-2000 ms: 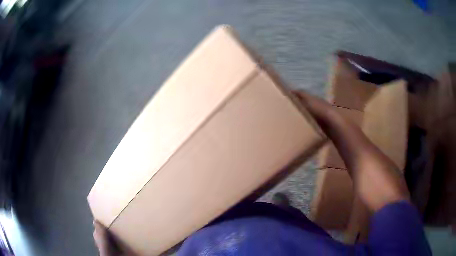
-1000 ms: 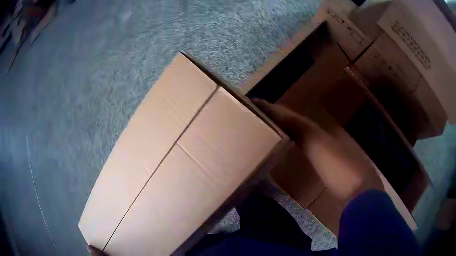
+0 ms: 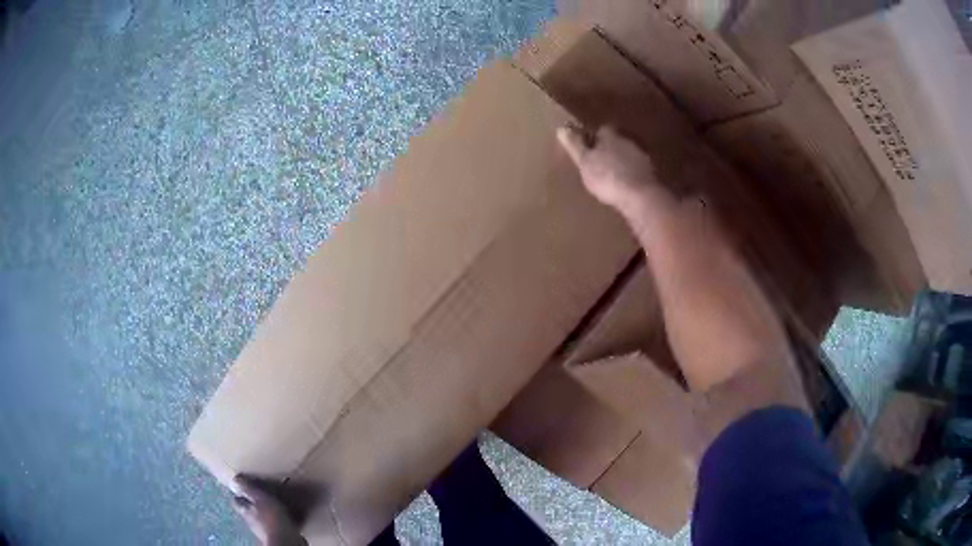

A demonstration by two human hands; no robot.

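A long brown cardboard box [image 3: 416, 277] with its top flaps meeting at a lengthwise seam lies diagonally across the middle of the view, in front of my body. My right hand [image 3: 613, 165] is at its far upper end, fingers on the box's end edge. My left hand [image 3: 256, 510] is at the near lower-left end, small and partly cut off by the bottom edge. The hands hold the box between them. The underside of the box is hidden.
Brown carton flaps [image 3: 624, 411] stick out beneath and right of the box. More cartons with dark printing [image 3: 879, 123] stand at the upper right. Dark, shiny, unclear items [image 3: 938, 469] are at the lower right. The floor [image 3: 213, 139] is speckled grey.
The box's far end has moved up and right, up against the open carton there. My right hand has moved up with it and now shows more fully. The printed cartons have come into view.
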